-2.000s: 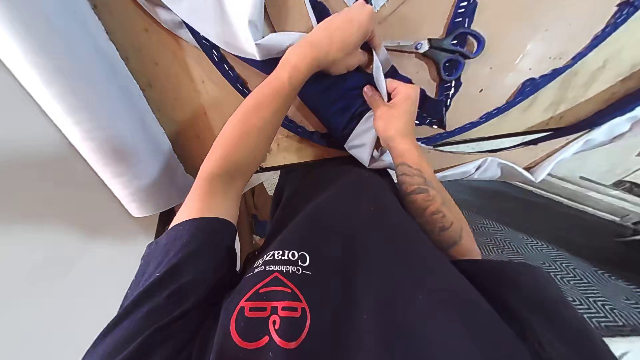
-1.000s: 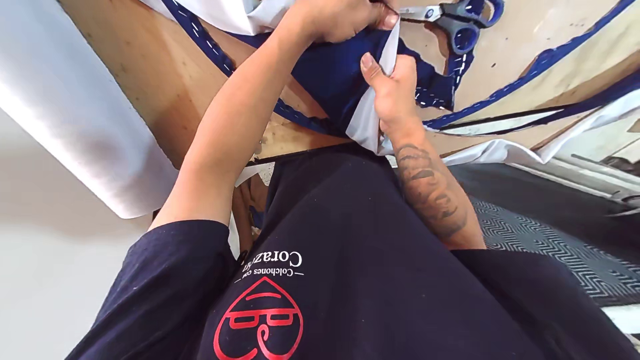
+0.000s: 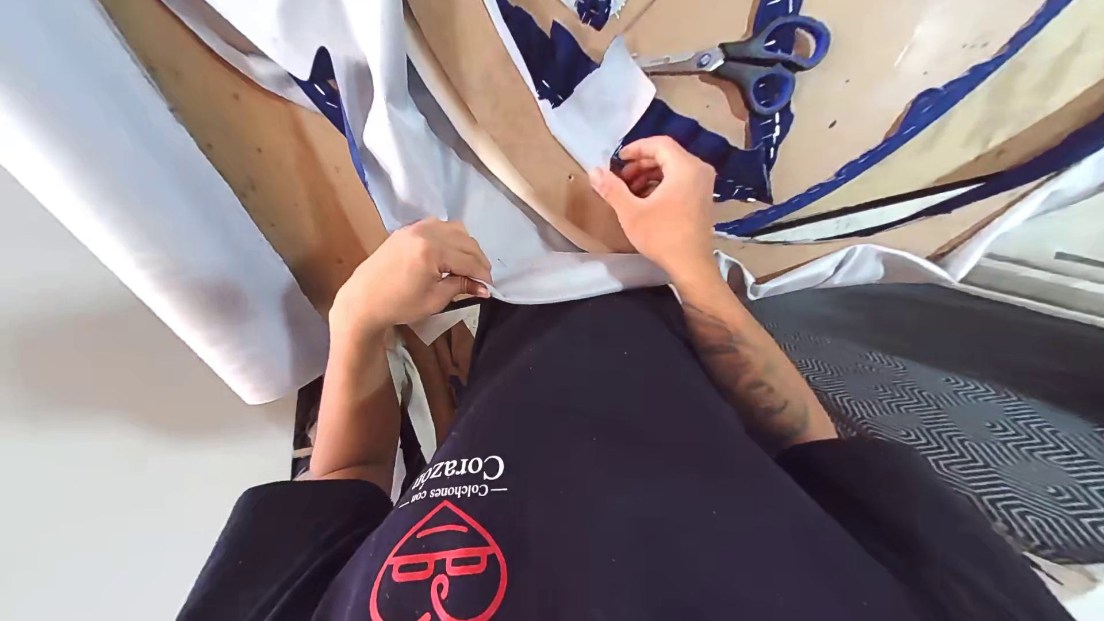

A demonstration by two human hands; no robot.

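My left hand [image 3: 414,272] pinches the edge of a pale grey-white fabric [image 3: 552,276] between thumb and fingers, close to the front of my dark shirt. My right hand [image 3: 664,203] is at the right, with its thumb and forefinger meeting at the lower tip of a white fabric piece [image 3: 608,99]. Dark blue fabric [image 3: 694,142] with light stitches or staples lies beyond that hand on the tan board [image 3: 535,147]. Blue-handled scissors [image 3: 750,65] rest past my right hand, blades pointing left.
A large white roll [image 3: 155,190] stands along the left side. Blue strips [image 3: 897,138] curve over the board at the right. A loose white fabric edge [image 3: 845,267] hangs over the board's near edge. Black patterned material [image 3: 914,405] is at the lower right.
My hands, close together over the blue fabric earlier, are now apart. My left hand has come down toward my body and holds the pale fabric's edge, which now covers the board's near side.
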